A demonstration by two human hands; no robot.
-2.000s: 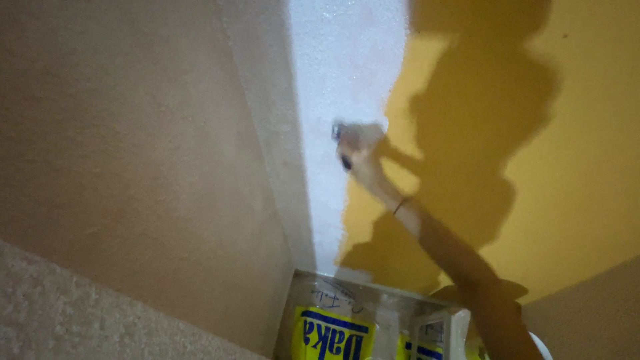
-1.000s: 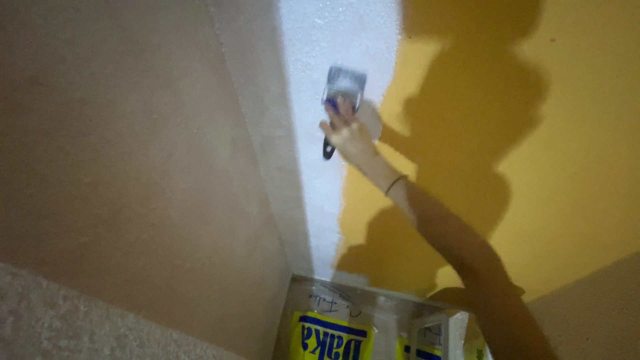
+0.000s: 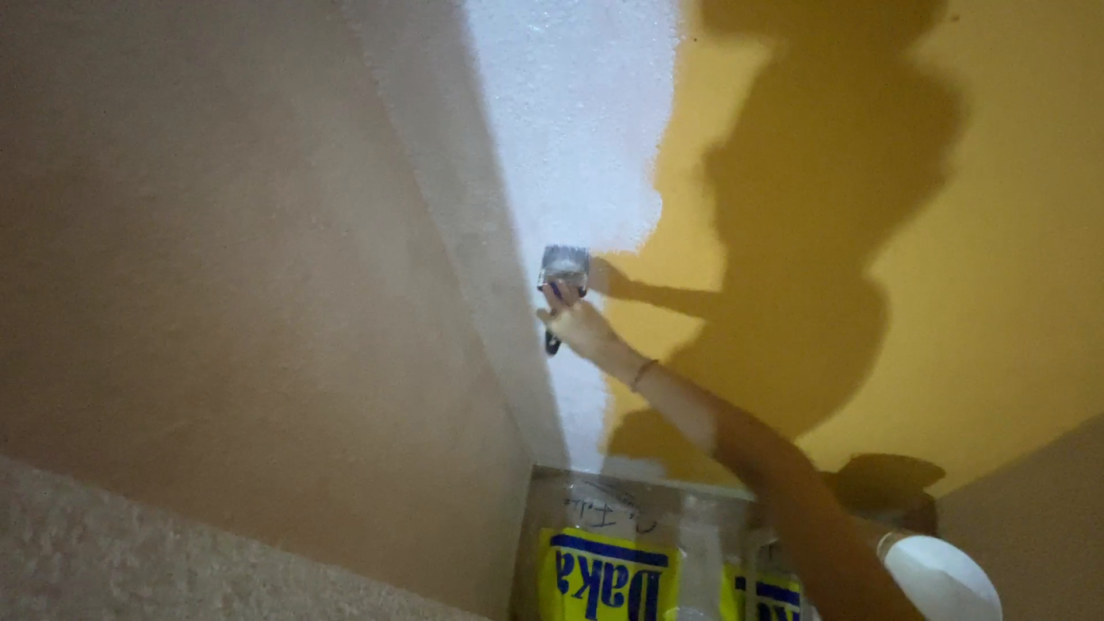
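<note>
My right hand (image 3: 580,326) reaches in from the lower right, a thin band around its wrist, and grips a flat paintbrush (image 3: 564,269) with a dark handle. The bristles point up the view and rest against white paint (image 3: 573,121) on the yellow wall (image 3: 1026,224). This white band is broad above the brush and narrower beside and below it, with an uneven edge against the yellow. My left hand is out of view.
A pale textured wall (image 3: 241,259) meets the painted strip along a corner at left. Below are clear plastic-looking packages with a yellow printed label (image 3: 608,573). A white rounded thing (image 3: 942,576), possibly a sleeve, is by the arm. Large shadows cover the yellow.
My right hand and the brush have moved down the white strip since one second ago. The white rounded thing at the lower right has come into view again.
</note>
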